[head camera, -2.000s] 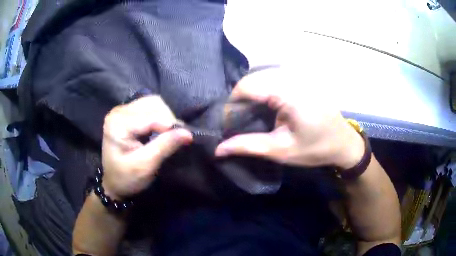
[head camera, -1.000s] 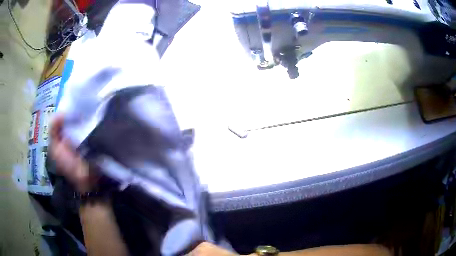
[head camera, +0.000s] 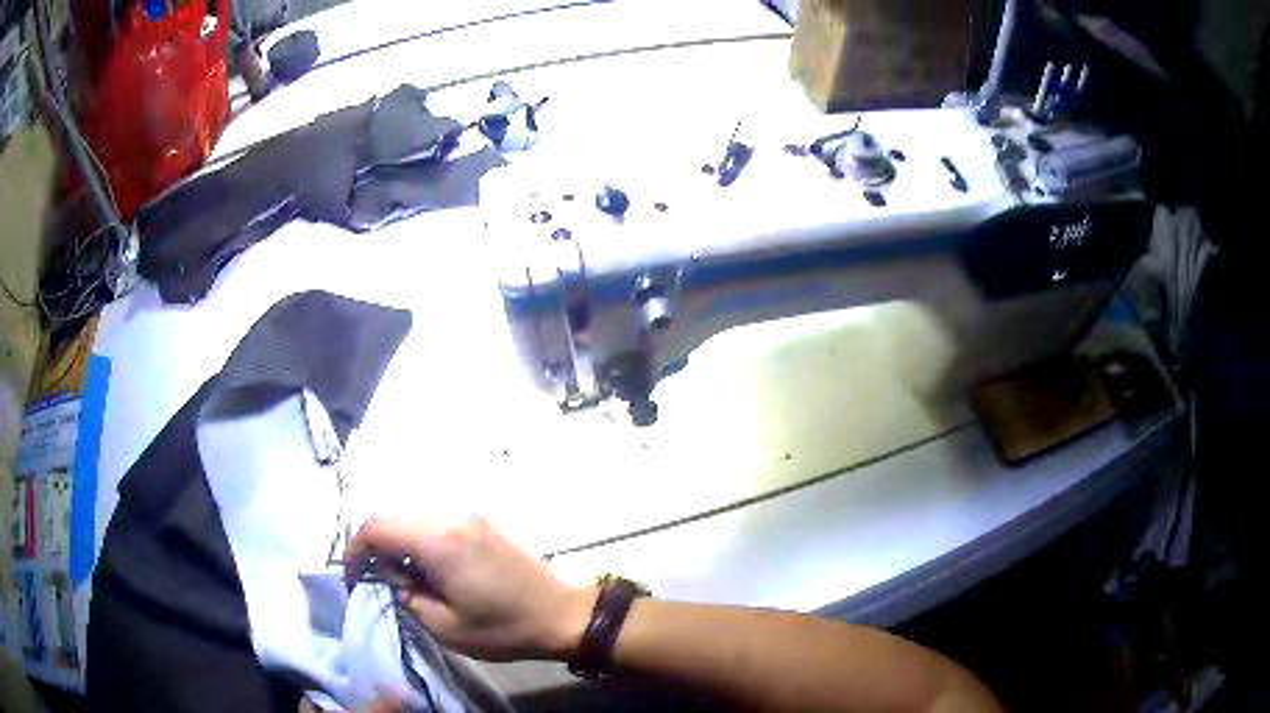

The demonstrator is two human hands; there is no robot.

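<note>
A partly made dark garment [head camera: 171, 518] with pale lining [head camera: 261, 488] lies on the left of the white table and hangs over its front edge. My right hand [head camera: 453, 578], with a brown watch strap at the wrist, pinches the top edge of the pale lining. My left hand [head camera: 379, 705] shows only as a few fingertips at the bottom edge, against the pale cloth; the rest is cut off. The white sewing machine [head camera: 780, 223] stands to the right of the garment, its needle area [head camera: 596, 397] away from the cloth.
More dark cut pieces [head camera: 265, 195] lie at the back left of the table [head camera: 669, 574]. A red bag [head camera: 153, 105] hangs at the far left. A cardboard box [head camera: 884, 53] stands behind the machine. A brown rectangular item [head camera: 1038, 411] lies at the right.
The view has risen and shows the whole machine. The garment has come down flatter at left, and my right hand has moved up onto its lining. My left hand has moved down, mostly out of view.
</note>
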